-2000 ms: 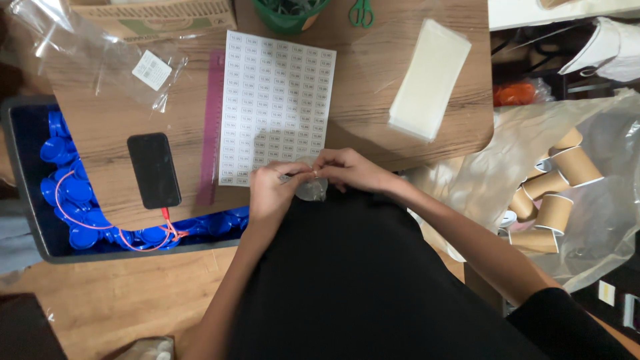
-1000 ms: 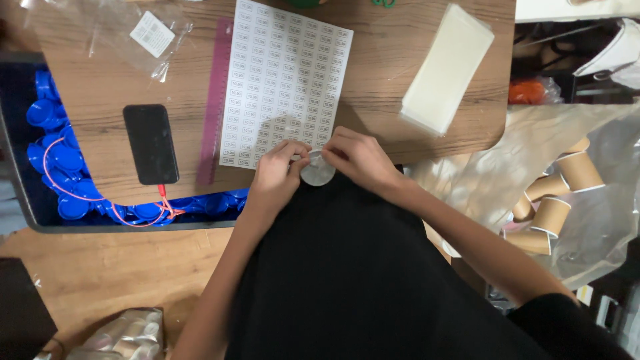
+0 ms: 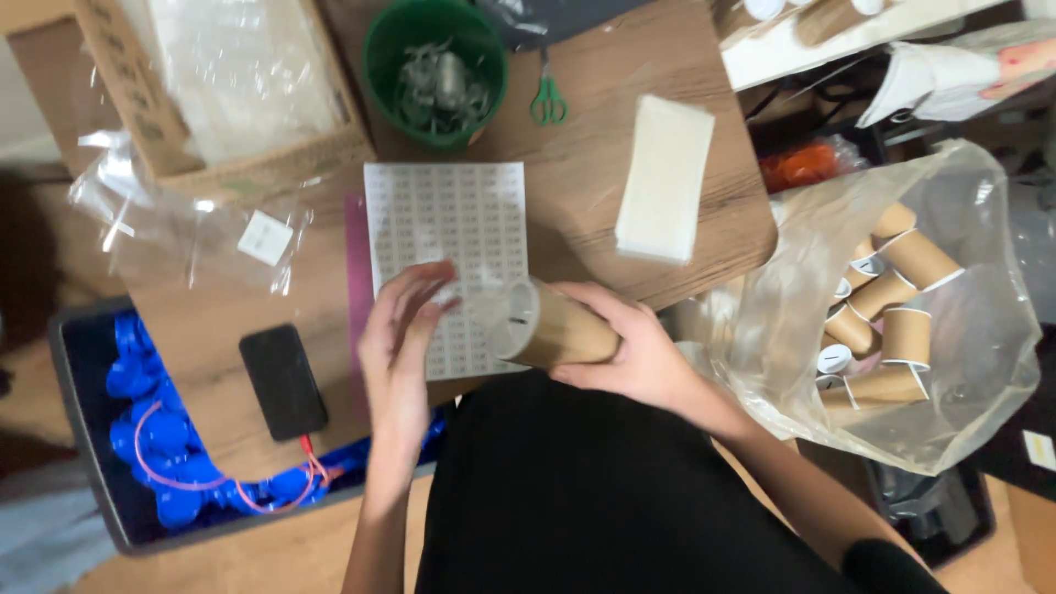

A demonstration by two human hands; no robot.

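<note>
My right hand (image 3: 627,351) is closed around a brown cardboard tube (image 3: 573,330), which lies on its side with its pale, slotted end facing left. Some clear film appears at that end, blurred. My left hand (image 3: 404,338) is just left of the tube, fingers apart and holding nothing that I can make out. Beneath both hands lies a white sheet of small printed labels (image 3: 450,223) on the wooden table, with a purple strip (image 3: 357,305) along its left side.
A black phone (image 3: 283,382) with a red cable, a stack of pale sheets (image 3: 665,181), green scissors (image 3: 549,103) and a green bucket (image 3: 435,70) are on the table. Blue plastic pieces fill a black bin (image 3: 91,445) at left. Several tubes lie in a clear bag (image 3: 982,396) at right.
Both hands were together on a small clear round piece; now they are apart, and my right hand holds a cardboard tube. The view has shifted, showing more of the table's far side.
</note>
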